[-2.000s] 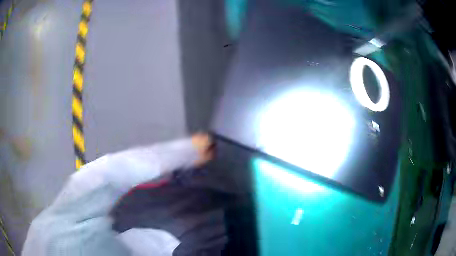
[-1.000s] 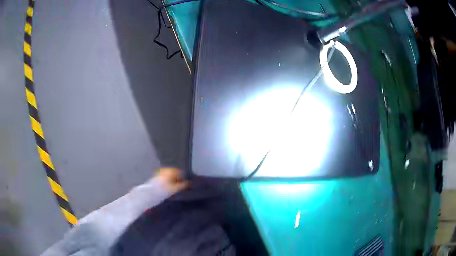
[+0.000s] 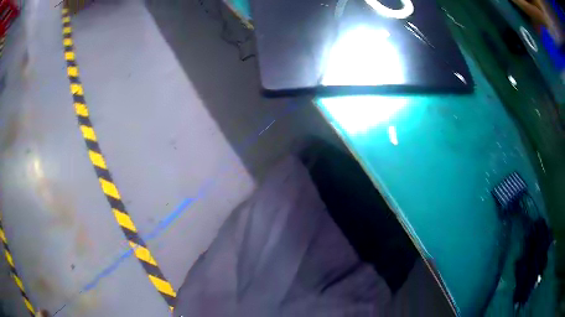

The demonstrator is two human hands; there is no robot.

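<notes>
Neither of my hands shows clearly. The black microscope base [image 3: 291,59] lies at the top centre, with a bright glare spot on it. A white ring [image 3: 406,11] is cut off by the top edge. A small dark piece with pale stripes [image 3: 511,189] lies on the teal bench at the right. A bundle of black cables [image 3: 533,260] lies below it, blurred.
The teal bench [image 3: 421,161] runs down the right, with its edge beside my dark-clothed lap [image 3: 266,247]. The darker green belt [image 3: 548,142] has a round dark piece [image 3: 514,40] on it. Another person's arm [image 3: 538,13] is at the top right. Yellow-black tape [image 3: 99,160] crosses the floor.
The hand with the pale sleeve has left the picture. The thin cord across the base no longer shows. The view has shifted, so the base sits higher and more bench and the cable bundle show.
</notes>
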